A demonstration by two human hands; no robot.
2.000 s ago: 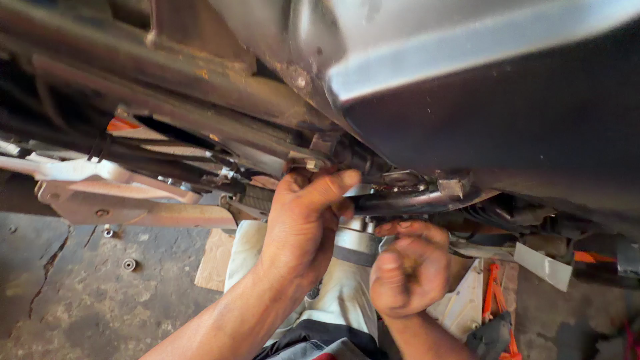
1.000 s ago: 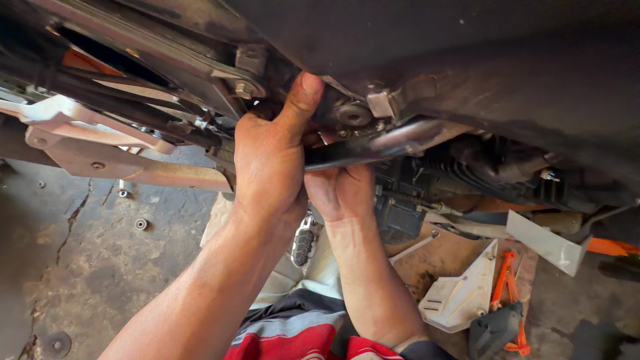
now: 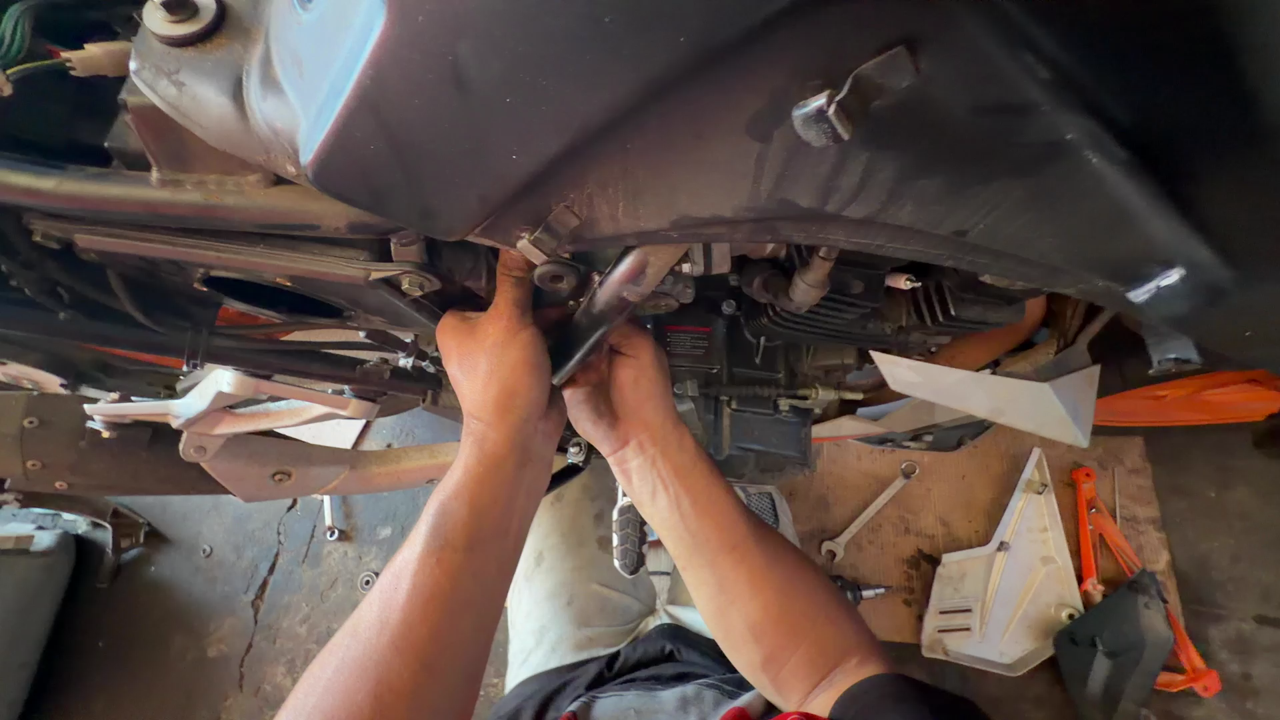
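Note:
Under the lower edge of a motorcycle's fuel tank (image 3: pixel 650 130), both hands reach into the frame. My left hand (image 3: pixel 503 365) has its thumb raised against the underside beside a metal tab and a round rubber bushing (image 3: pixel 556 276); its fingers are hidden behind the parts. My right hand (image 3: pixel 622 390) is close to its right, with curled fingers at the lower end of a dark metal frame tube (image 3: pixel 615 310). Whether those fingers grip the tube or something behind it cannot be told. The finned engine (image 3: pixel 850 325) lies to the right of both hands.
A combination wrench (image 3: pixel 870 510), a white plastic side panel (image 3: pixel 990 570) and an orange bracket (image 3: pixel 1105 560) lie on cardboard (image 3: pixel 1130 480) at the lower right. A ribbed footpeg (image 3: pixel 628 535) sticks out below my right hand. A metal swingarm (image 3: pixel 330 470) crosses at left; loose hardware dots the concrete floor.
My right hand, apart from the left and below the frame two seconds ago, is now up beside it. My left thumb stays raised under the tank edge. The view takes in more of the right side.

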